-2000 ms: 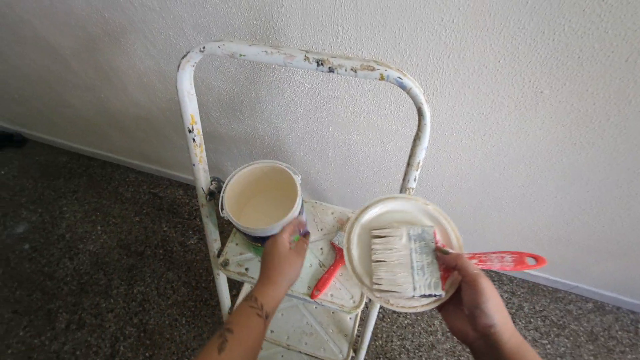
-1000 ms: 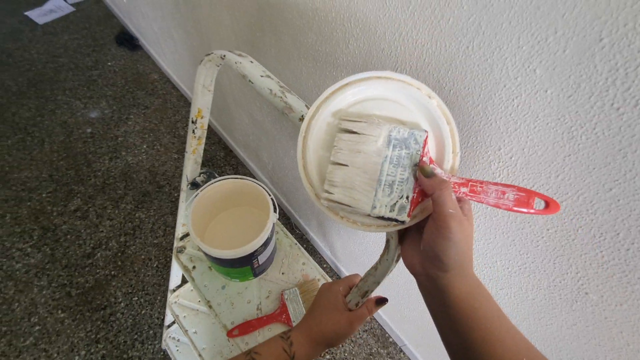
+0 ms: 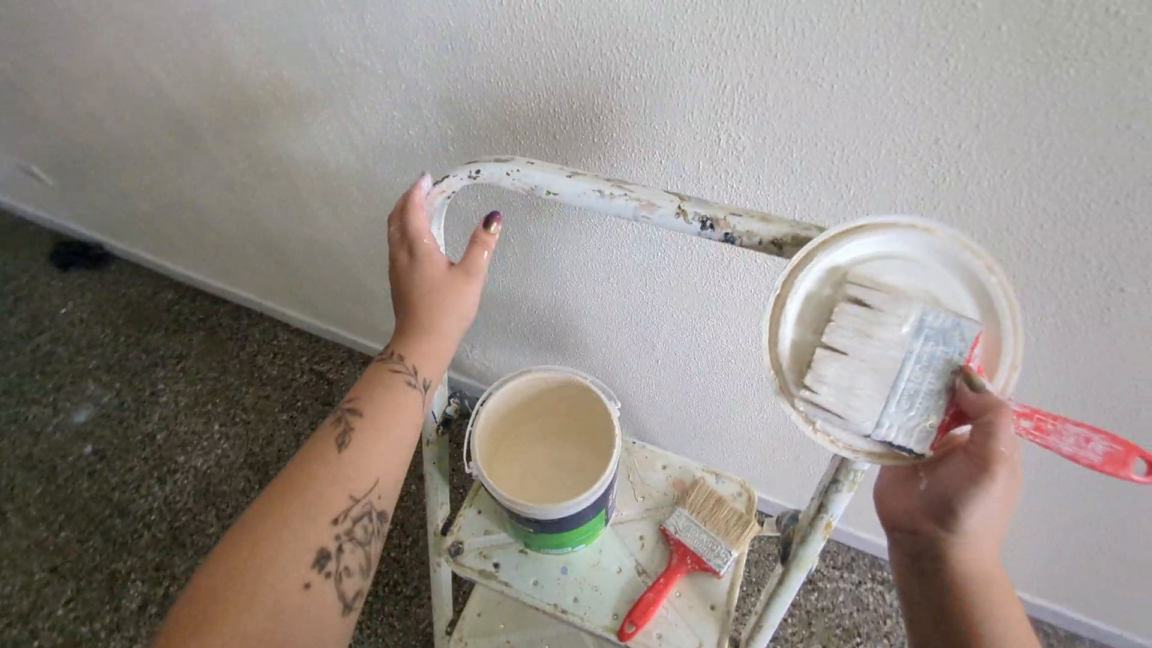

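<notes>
My right hand (image 3: pixel 954 468) holds a round white bucket lid (image 3: pixel 994 306) together with a wide paintbrush (image 3: pixel 900 369), whose paint-coated bristles lie over the lid. My left hand (image 3: pixel 436 270) is at the upper left bend of the stepladder's white metal rail (image 3: pixel 621 200), thumb and fingers apart; whether the fingertips touch the rail is hard to tell. Below stands a paint bucket (image 3: pixel 549 450) with off-white paint inside, on the ladder's top step (image 3: pixel 540 576). A smaller paintbrush with a red handle (image 3: pixel 688 549) lies to the bucket's right, its bristles pointing up and right.
A textured white wall (image 3: pixel 630 81) rises directly behind the stepladder, with a skirting strip (image 3: pixel 297 319) at its foot. Dark speckled floor (image 3: pixel 162 432) spreads out at the left. A small dark object (image 3: pixel 79 255) lies near the wall at far left.
My left hand has moved from the rail's right side to its upper left bend, and its grip has opened. My right hand still holds the lid and wide brush. The view has turned noticeably.
</notes>
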